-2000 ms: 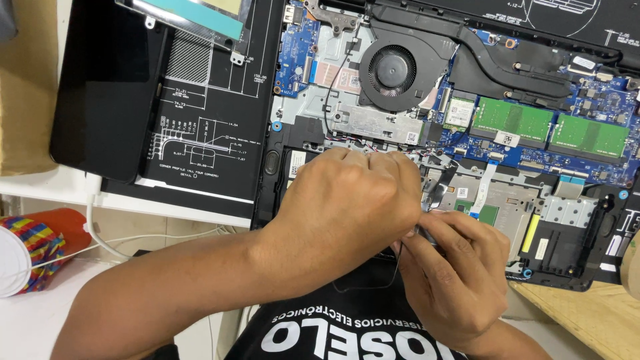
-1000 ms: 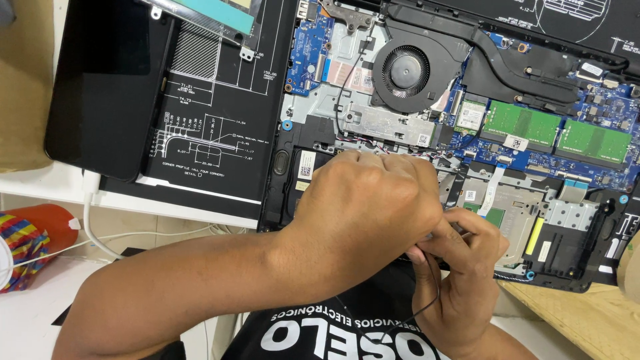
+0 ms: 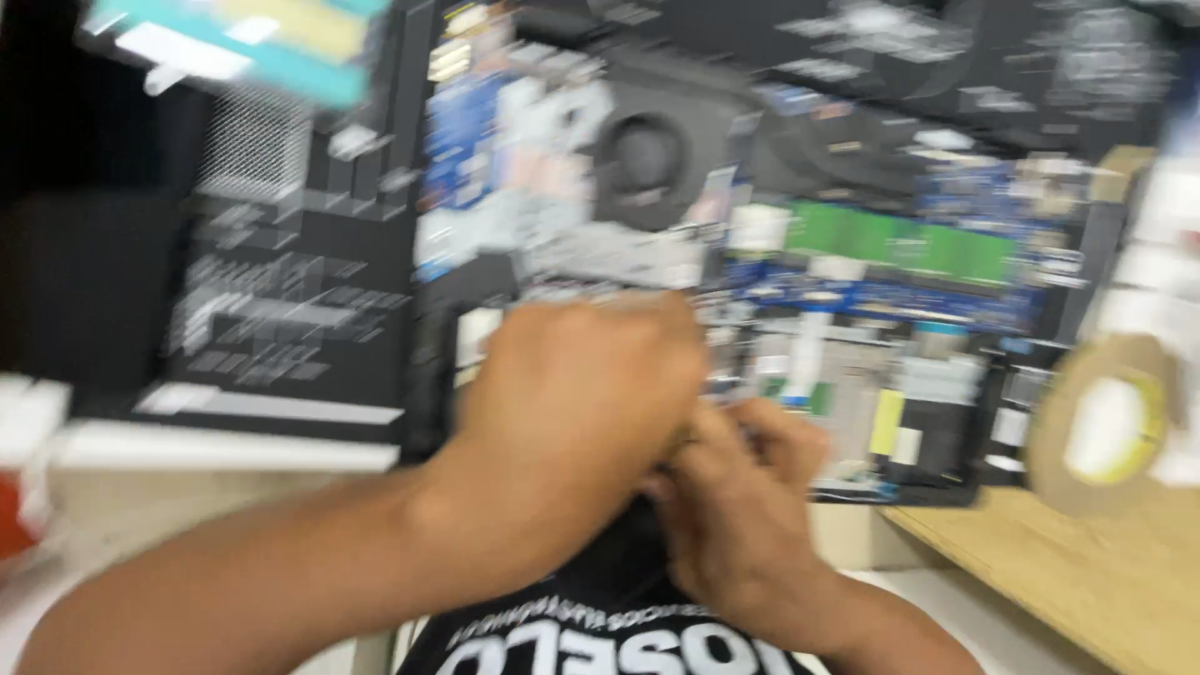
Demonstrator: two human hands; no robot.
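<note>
An opened laptop chassis (image 3: 609, 253) lies across the middle of the head view, its inside blurred. It bears a cooling fan (image 3: 645, 155), green memory modules (image 3: 900, 242), a blue circuit board (image 3: 937, 305) and a white ribbon cable (image 3: 808, 356). Over the chassis's near edge, my left hand (image 3: 581, 403) is curled with its back up. My right hand (image 3: 741, 487) meets it from the right, fingertips bent together. Between the two hands the fingertips are hidden and smeared by motion, so what they hold cannot be made out.
A black mat (image 3: 281, 309) with white printed drawings lies under the laptop, with a dark flat panel (image 3: 84, 225) at the left. A tape roll (image 3: 1102, 427) is at the right by a wooden surface (image 3: 1078, 572). A teal-edged part (image 3: 244, 42) sits upper left.
The view has shifted and blurred, and the tape roll now shows at the right. A thin dark cable seen by my right hand earlier is not discernible now. My hands remain close together.
</note>
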